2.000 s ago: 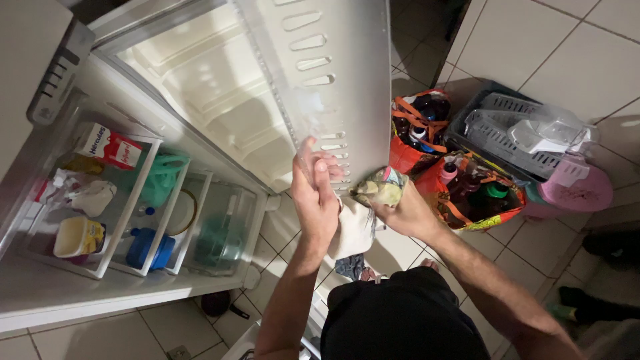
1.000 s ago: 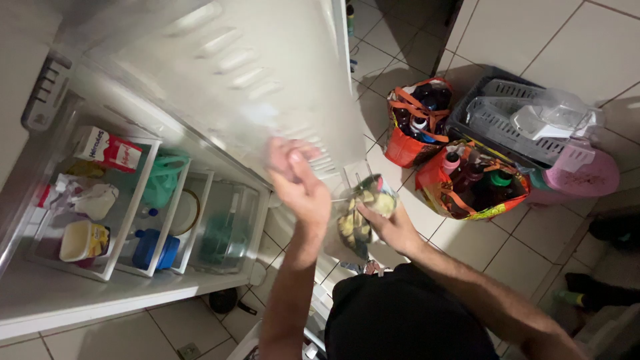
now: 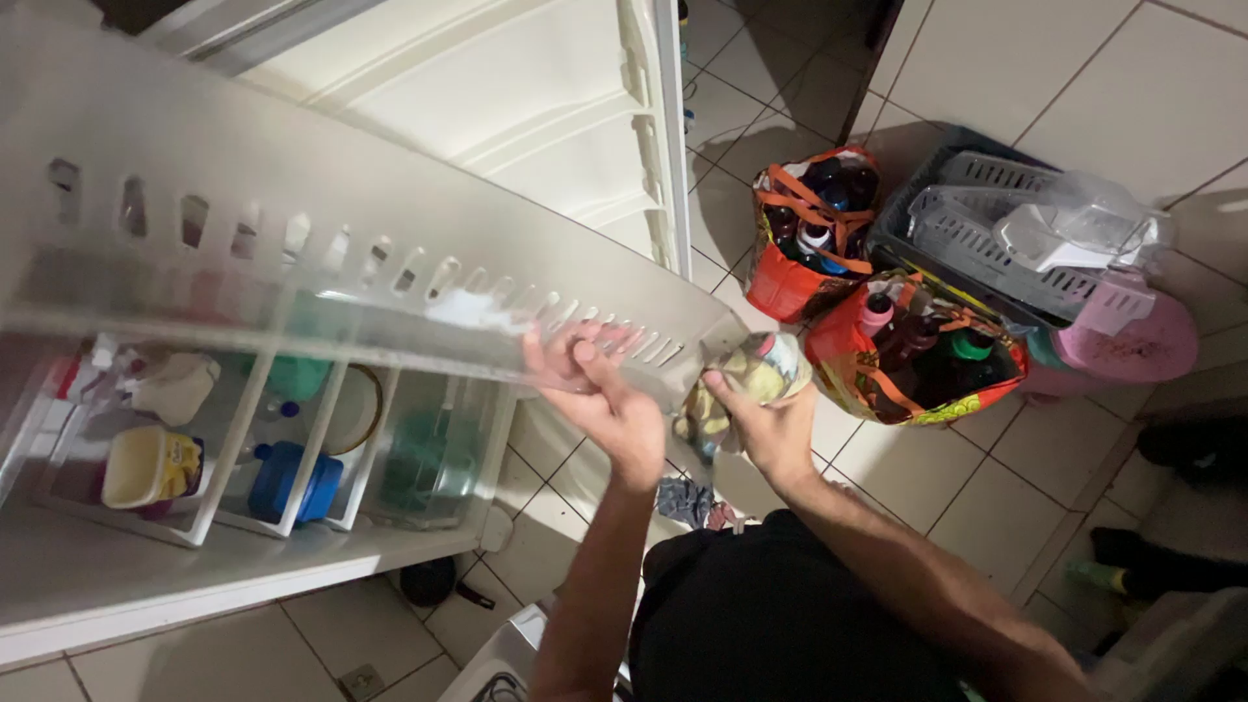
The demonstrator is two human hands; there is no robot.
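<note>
My left hand [image 3: 604, 400] supports a long frosted plastic refrigerator bin [image 3: 468, 302] with slots, its fingers spread under and against the lower side. The bin slants from the upper left down to my right hand. In my right hand [image 3: 775, 424] is a crumpled patterned cloth [image 3: 717, 400], pressed near the bin's right end. Behind the bin, the refrigerator door [image 3: 507, 88] stands open. On the fridge shelves are a yellow tub [image 3: 146, 468], a blue container [image 3: 297, 481] and a green container [image 3: 429, 468], partly covered by the bin.
Two orange bags [image 3: 799, 283] of bottles stand on the tiled floor, beside a dark crate [image 3: 907, 210] holding grey plastic baskets [image 3: 1014, 234]. A pink plastic item [image 3: 1131, 336] lies next to them. A dark pan [image 3: 427, 582] sits below the fridge's edge.
The bin has swung across in front of the fridge shelves, where the earlier frames show it more upright before the door. My right hand has kept hold of the cloth.
</note>
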